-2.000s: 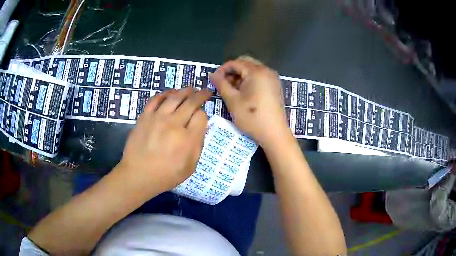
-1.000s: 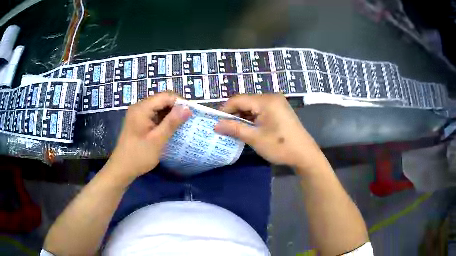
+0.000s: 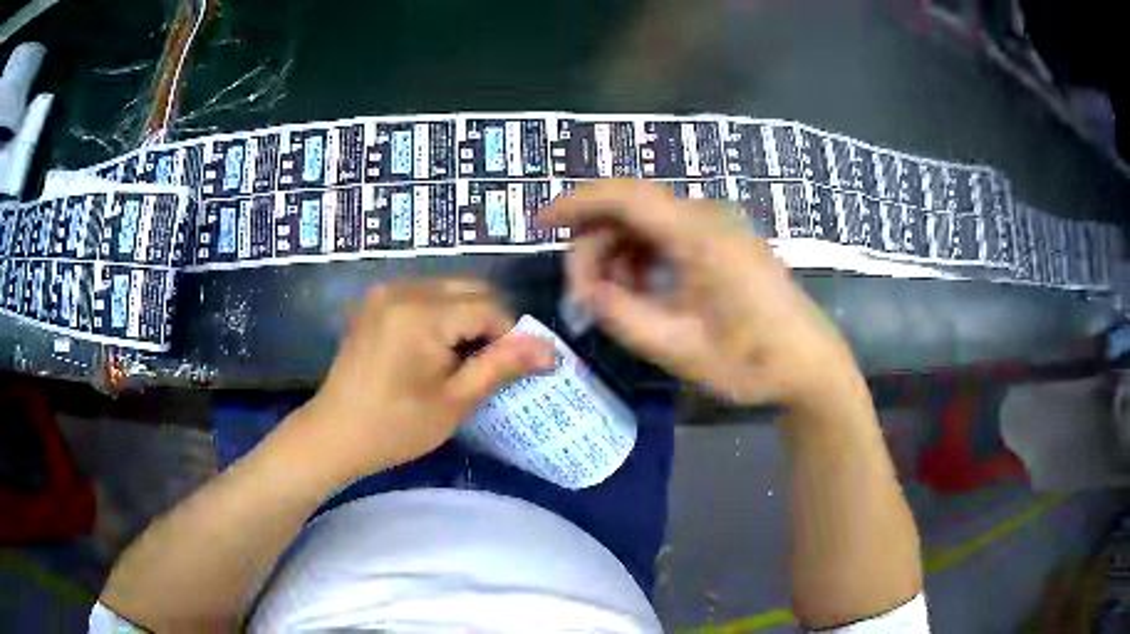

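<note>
My left hand (image 3: 415, 365) grips the upper left edge of a curled white sticker sheet (image 3: 564, 427) with rows of pale blue print, in front of the bench edge. My right hand (image 3: 719, 297) is blurred, above and right of the sheet. A small pale sticker (image 3: 575, 313) shows at its thumb tip; how the fingers hold it is blurred. The label strip (image 3: 409, 217), two rows of black-and-white labels, lies behind both hands. Its labels from the left to about the middle show pale blue patches. My right fingers cover part of its lower row.
The strip's left part (image 3: 87, 266) overlaps at the bench's left. White rolled pieces (image 3: 19, 149) lie at the far left. Clear wrinkled film (image 3: 229, 99) and an orange-brown band (image 3: 177, 68) are at the back left. Red stools (image 3: 967, 427) stand beyond the front edge.
Both hands were on the sheet one second ago. My right hand has since left it and moved up toward the strip. The sheet now hangs from my left hand, tilted down to the right.
</note>
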